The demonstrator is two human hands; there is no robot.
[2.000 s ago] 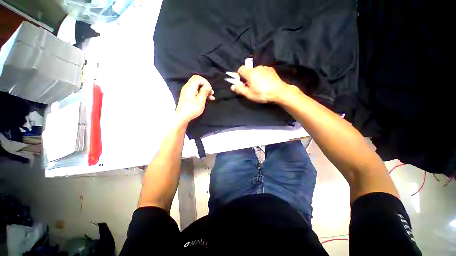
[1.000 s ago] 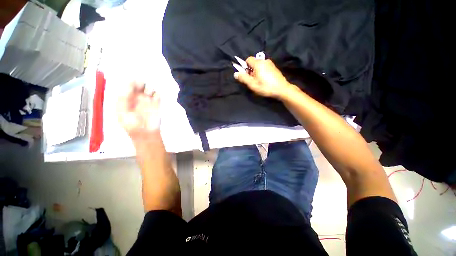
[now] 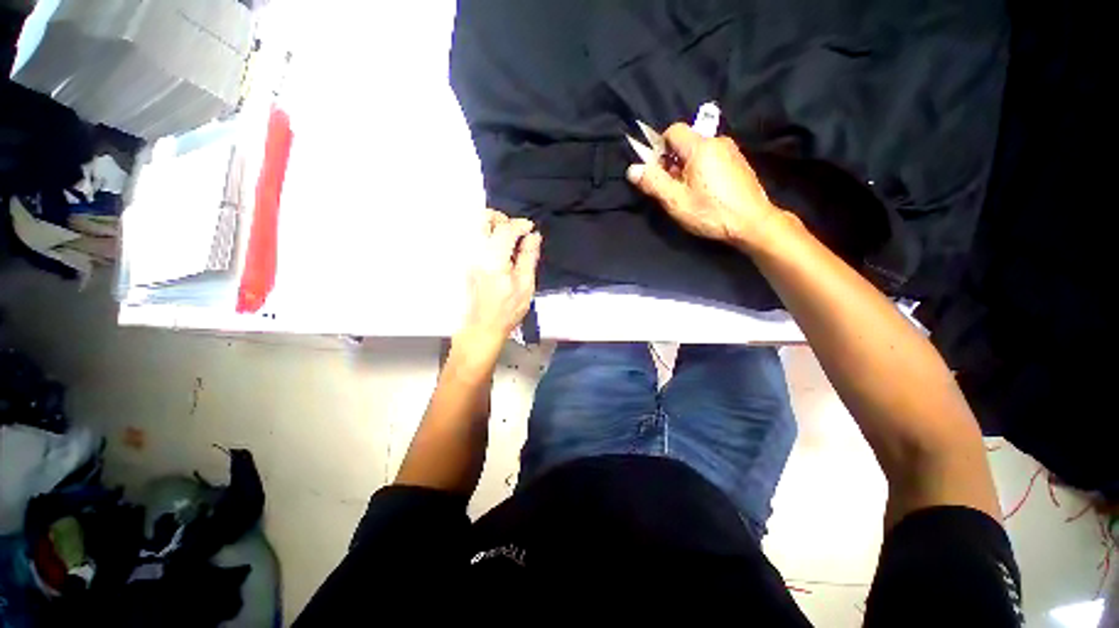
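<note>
A black garment (image 3: 736, 61) lies spread in front of me, with a folded band (image 3: 650, 252) along the table's near edge. My right hand (image 3: 718, 184) holds thread snips (image 3: 648, 144) above the cloth, their two pointed blades apart and aimed up and left. My left hand (image 3: 504, 272) is at the left end of the band, fingers bent at its edge. It seems to pinch the cloth there, but the fingertips are partly washed out by glare. A narrow black strip (image 3: 530, 326) hangs beside my left wrist over the table edge.
A red strip (image 3: 264, 209) and a stack of white cards (image 3: 184, 215) lie at the table's left, with a large white-grey paper block (image 3: 135, 61) behind. Dark cloth (image 3: 1055, 245) overhangs the table on the right. Cloth heaps (image 3: 147, 540) and red threads lie on the floor.
My left hand moved off the cloth to the left, then came back to the band's left end. My right hand still holds the snips. The whole view has shifted, with the table appearing further right and higher.
</note>
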